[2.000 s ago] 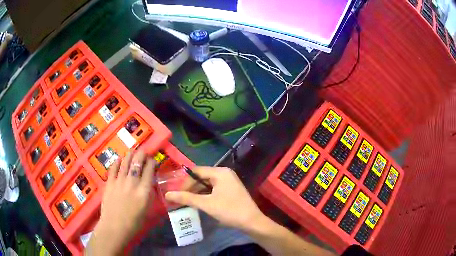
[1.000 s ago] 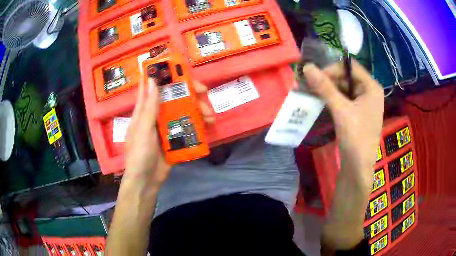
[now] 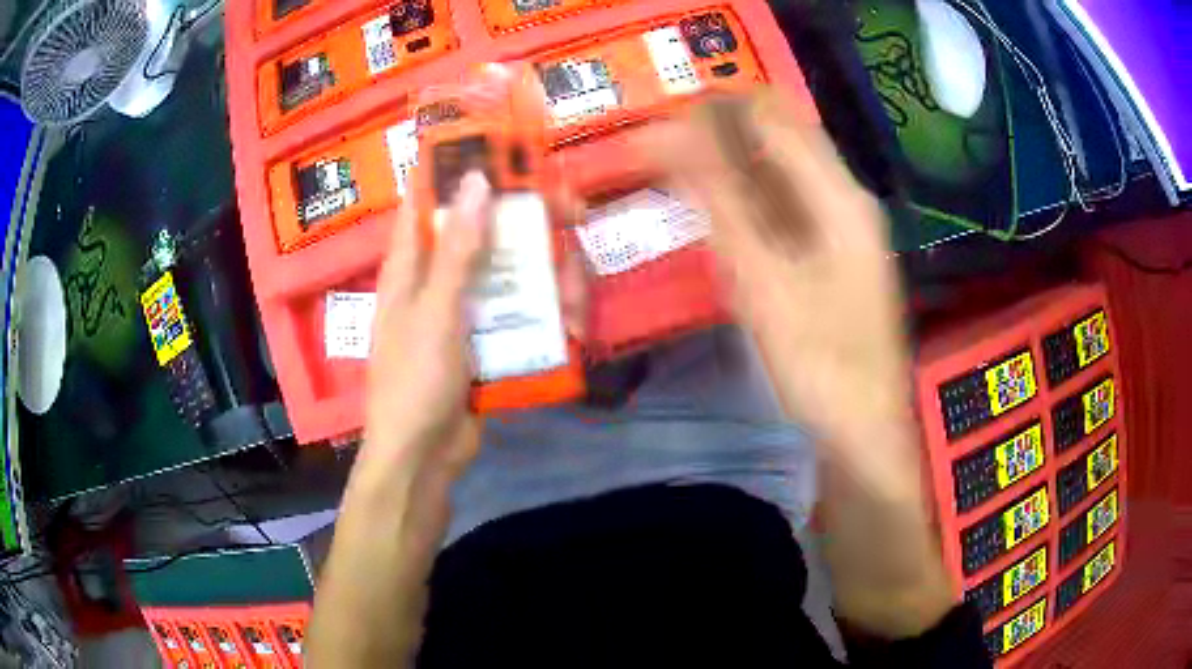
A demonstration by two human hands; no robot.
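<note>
My left hand (image 3: 425, 307) holds an orange-backed phone (image 3: 529, 390), back side up, in front of the phone tray. A white printed label piece (image 3: 518, 294) with a clear film part lies over the phone's back, under my left thumb. My right hand (image 3: 797, 222) is blurred, to the right of the phone; a dark thin thing shows at its fingers, too blurred to name. The large red-orange phone tray (image 3: 271, 294) holds orange-backed phones in its pockets. White label slips lie in its front pockets, one at the left (image 3: 349, 324) and one at the middle (image 3: 641, 231).
A second tray (image 3: 935, 392) at the right holds keypad phones face up. Another phone (image 3: 167, 320) lies on the bench at the left. A small fan (image 3: 85, 55) stands at the upper left. White mice lie left (image 3: 43, 333) and upper right (image 3: 952, 55). More filled trays (image 3: 229, 614) are at lower left.
The white label piece has moved from my right hand onto the phone back in my left hand. My right hand has moved left. Two seconds ago both hands were at the tray's right side.
</note>
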